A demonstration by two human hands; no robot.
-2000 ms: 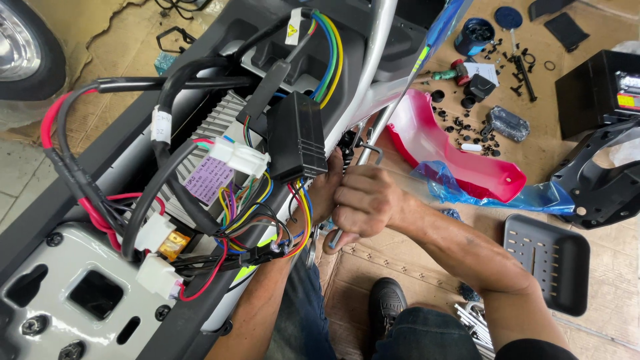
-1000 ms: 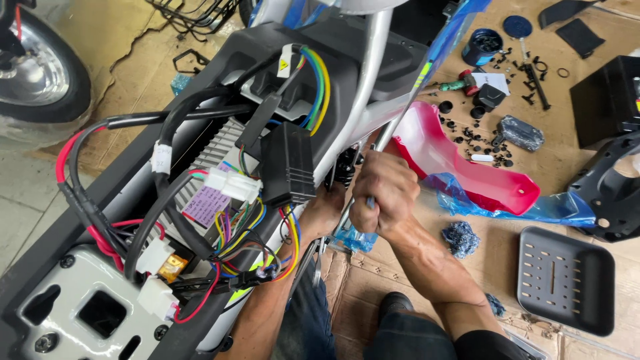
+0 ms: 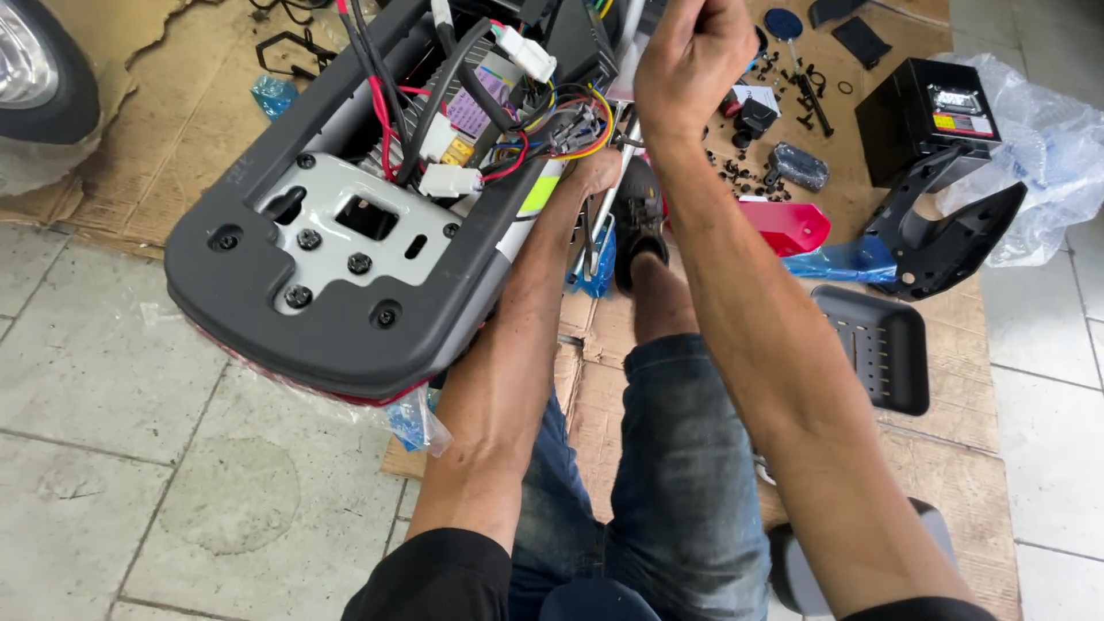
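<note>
A scooter or motorcycle frame with a dark grey plastic rear rail lies across the upper left, its silver metal plate bolted on. Bundled wires with white connectors and a finned metal unit show in its opening. My left hand reaches to the frame's right side beside the wires; its fingertips are largely hidden, so its grip cannot be told. Higher up, my right hand is curled into a fist near a silver tube; whether it holds something is hidden. A metal tool hangs just below my left hand.
On cardboard at the right lie a pink-red plastic panel, many small black fasteners, a black battery-like box, a black curved bracket and a slotted black tray. A wheel stands upper left. My shoe is below the hands.
My right hand has moved up and away from the bar it gripped earlier beside the frame. The view has shifted toward the frame's rear end.
</note>
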